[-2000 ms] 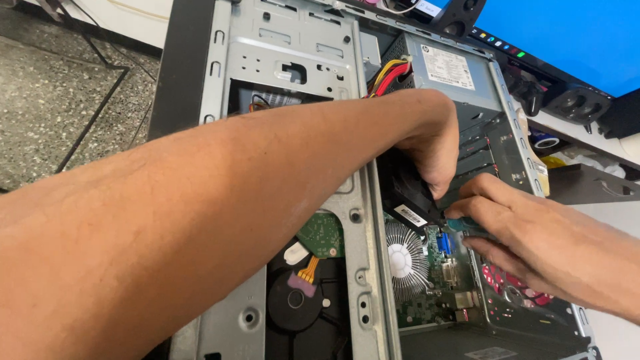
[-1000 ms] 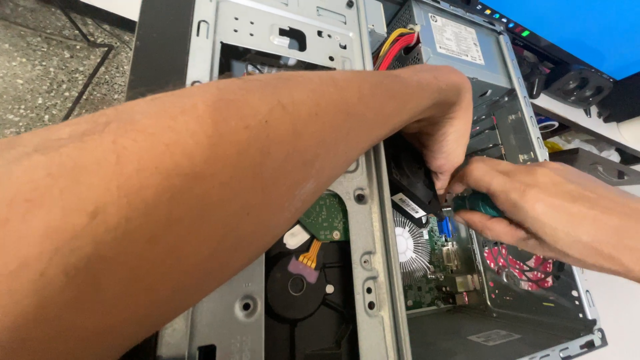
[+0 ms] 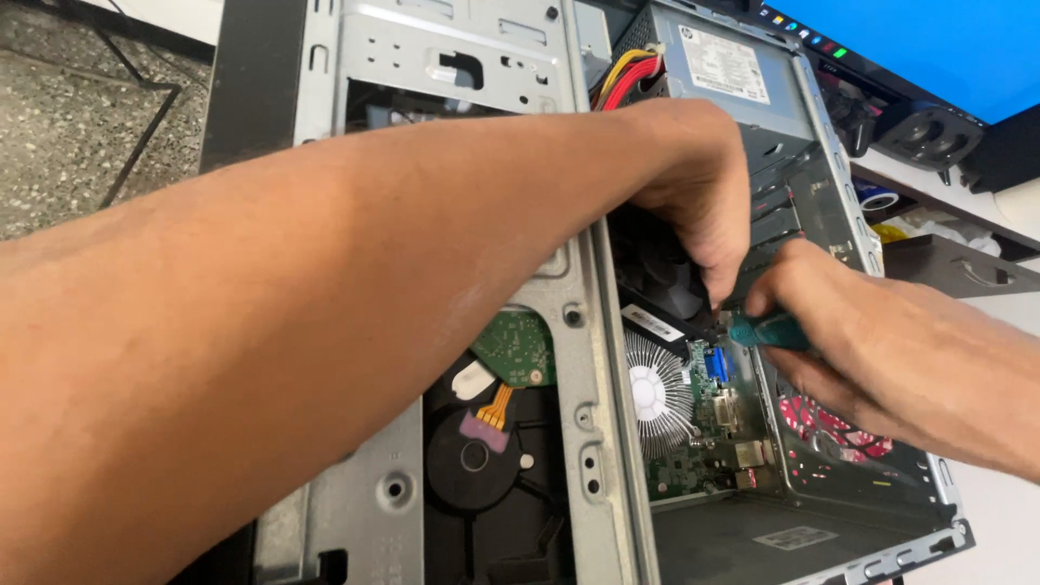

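An open desktop computer case lies under both arms. My left hand (image 3: 707,203) reaches over the metal drive cage (image 3: 601,341) into the case, its fingertips at the edge of a black graphics card (image 3: 658,276) with a fan; how they grip it is partly hidden. My right hand (image 3: 829,333) is closed around the teal handle of a screwdriver (image 3: 768,331), whose front end points at the card's bracket end by the rear panel. Below the card are a round finned CPU heatsink (image 3: 650,394) and a blue VGA port (image 3: 716,365) on the green motherboard (image 3: 674,478).
A silver power supply (image 3: 723,69) with red and yellow cables (image 3: 630,77) sits at the top. A hard drive (image 3: 479,463) lies in the cage at lower centre. Beyond the case are a monitor (image 3: 918,41), a black speaker (image 3: 926,134) and a shelf with clutter.
My right hand has shifted slightly, and the teal screwdriver handle, mostly hidden two seconds ago, now shows plainly. My left hand remains at the card.
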